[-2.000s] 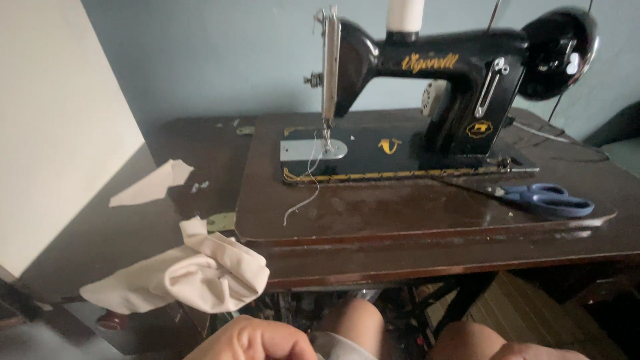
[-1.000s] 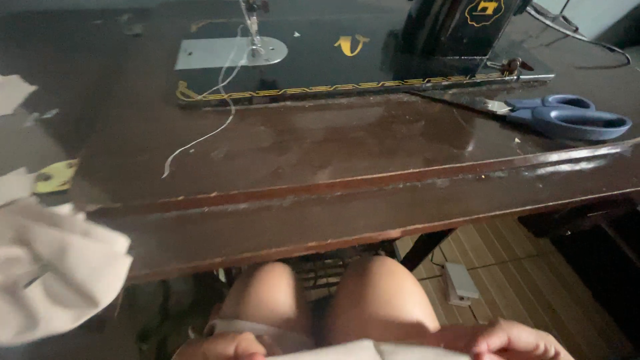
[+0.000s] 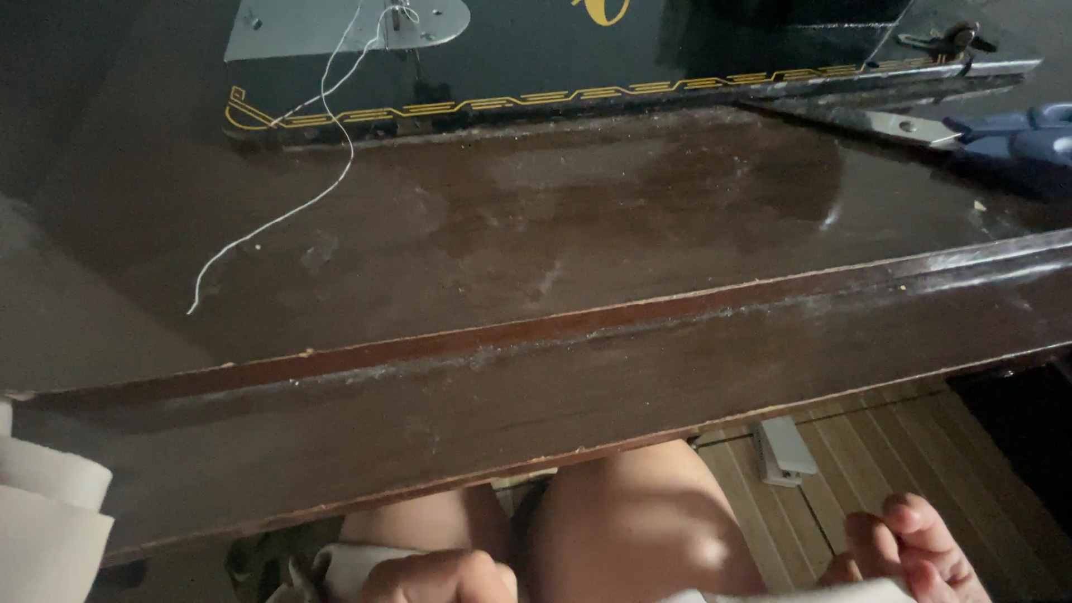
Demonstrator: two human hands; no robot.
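Note:
My left hand [image 3: 444, 578] is at the bottom edge over my lap, its fingers curled; pale cloth [image 3: 360, 565] lies beside it, and the frame cuts off what it grips. My right hand [image 3: 913, 544] is at the lower right, fingers bent, with a strip of pale fabric [image 3: 804, 593] just below and against it; whether it pinches the fabric is unclear. Beyond the table edge is the black sewing machine's bed [image 3: 519, 75] with its metal needle plate [image 3: 335, 25]. White thread [image 3: 335, 126] trails from the needle area onto the wood.
Blue-handled scissors [image 3: 1013, 138] lie at the right of the wooden sewing table [image 3: 502, 402], blades pointing left. Folded pale cloth [image 3: 50, 511] sits at the left edge. Below the table are my knees and a small white object [image 3: 785, 452] on the slatted-looking floor.
The view has swung down and closer to the table. My right hand's fingers are now raised and more visible above the pale fabric.

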